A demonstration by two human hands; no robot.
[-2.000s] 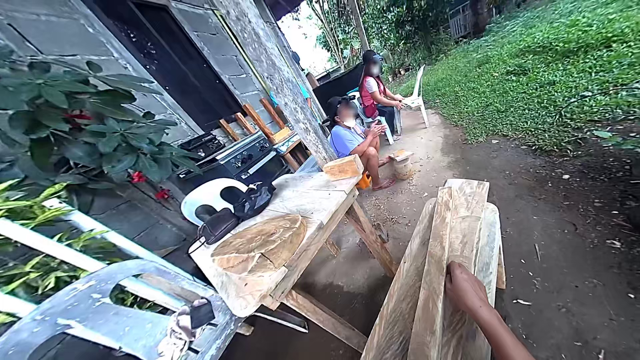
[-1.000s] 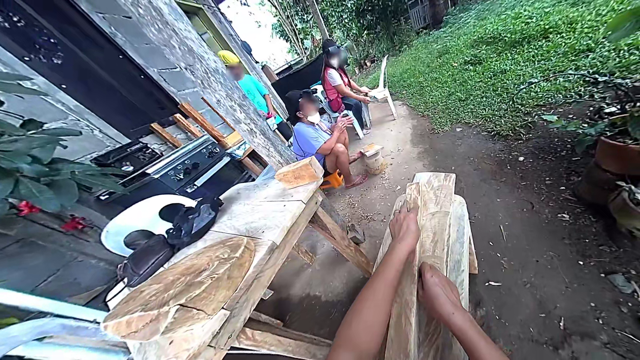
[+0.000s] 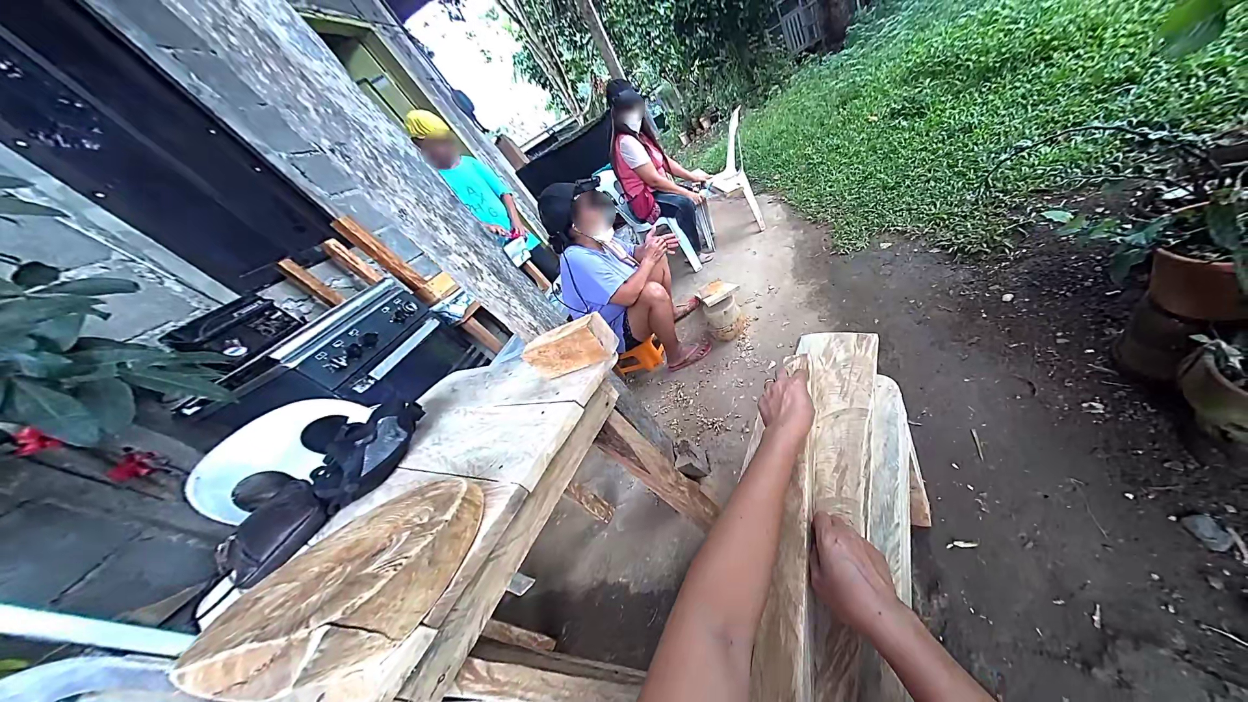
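A long wooden board [image 3: 846, 419] lies lengthwise on a plank bench [image 3: 887, 468] in front of me. My left hand [image 3: 786, 402] grips the board's left edge near its far end, with the fingertips partly hidden. Nearer to me, my right hand [image 3: 850, 570] rests on the board with its fingers curled against the wood; what they hold, if anything, is hidden. To the left, an oval carved wooden slab [image 3: 341, 595] and a wood block [image 3: 570, 346] lie on a wooden table [image 3: 487, 434].
Black bags [image 3: 366, 453] lie on a white plastic chair [image 3: 219, 478] beside the table. Beyond are a seated person [image 3: 600, 273], another in a red vest [image 3: 648, 175] and a person in a yellow cap [image 3: 478, 190]. A stove [image 3: 361, 341] stands left, potted plants [image 3: 1194, 283] right.
My left hand, out of view two seconds ago, has come onto the far part of the board. The person in the yellow cap has come into view. The view has shifted.
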